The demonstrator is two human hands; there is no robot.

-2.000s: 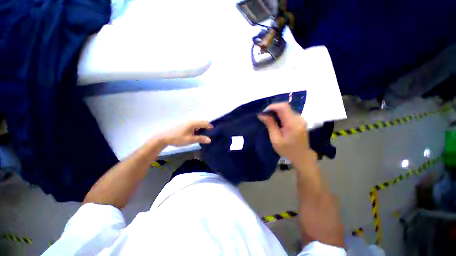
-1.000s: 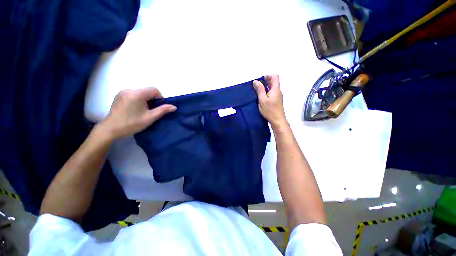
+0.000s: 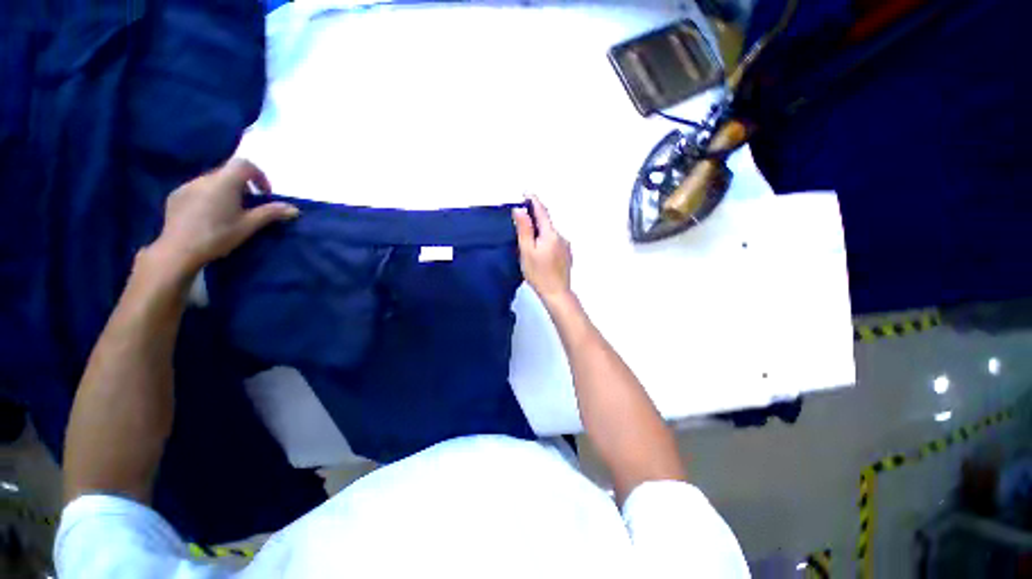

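Navy trousers lie on the white padded table in front of me, their lower part hanging over the near edge. The waistband is stretched nearly straight between my hands. A small white label shows just below it. My left hand pinches the waistband's left end between thumb and fingers. My right hand pinches its right end. A steam iron with a light wooden handle stands on the table to the right, touched by neither hand.
A dark metal iron rest lies behind the iron. A white board with small dark holes forms the table's right end. A navy garment pile hangs at the left, and more navy cloth at the right. Yellow-black tape marks the floor.
Both hands first gripped the bunched trousers near the table edge, then spread the waistband flat. Since then it has been drawn straighter, and hands and trousers sit further left in view.
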